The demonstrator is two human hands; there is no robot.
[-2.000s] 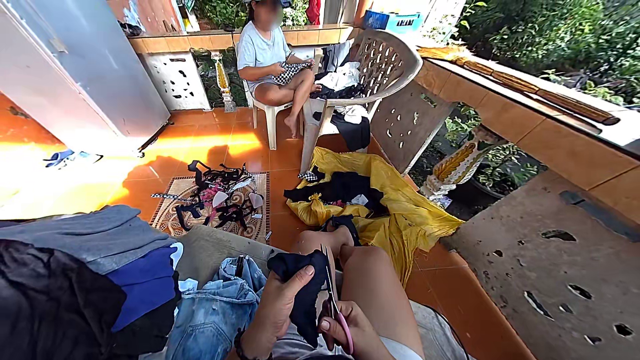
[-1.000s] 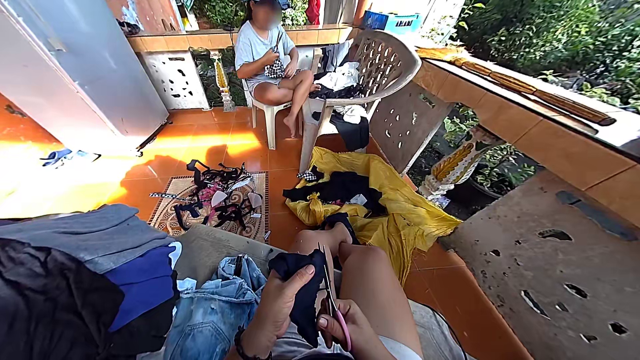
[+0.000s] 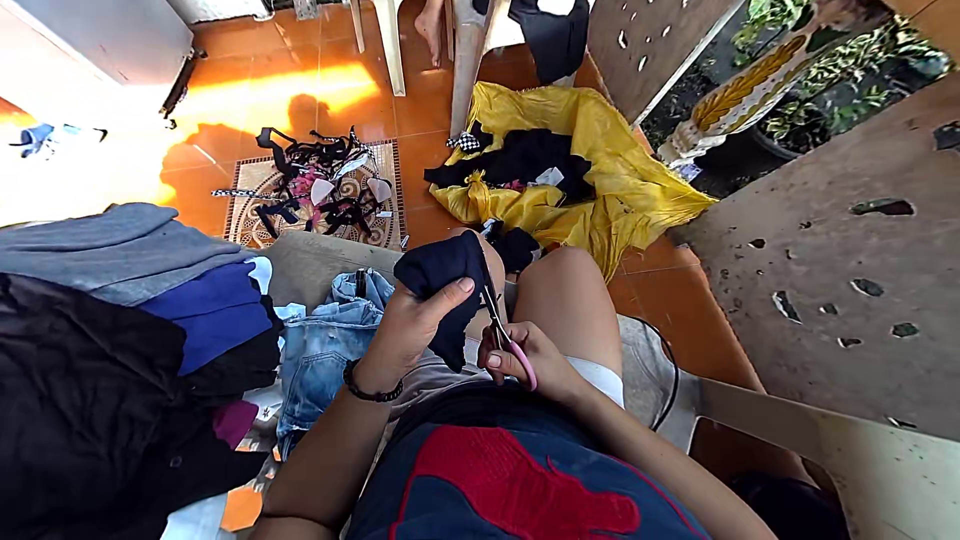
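My left hand (image 3: 409, 319) grips a folded piece of dark navy fabric (image 3: 446, 270), its thumb lying on top of the cloth. In my right hand (image 3: 525, 356) is a pair of scissors (image 3: 501, 330) with pink handles, blades pointing up along the fabric's right edge. Whether the blades have cloth between them cannot be told. Both hands are above my lap. Light blue denim (image 3: 326, 352) lies just left of my left hand.
Dark, blue and grey clothes (image 3: 202, 307) are piled at left. Ahead, fabric scraps (image 3: 322, 187) cover a patterned mat (image 3: 244, 176), beside a yellow sack (image 3: 622, 202) holding dark cloth. A pierced panel (image 3: 825, 255) stands at right; a person's bare foot (image 3: 430, 34) shows beyond.
The view has tilted down, so the seated person is now mostly out of frame. My hands still hold the cloth and the scissors much as before.
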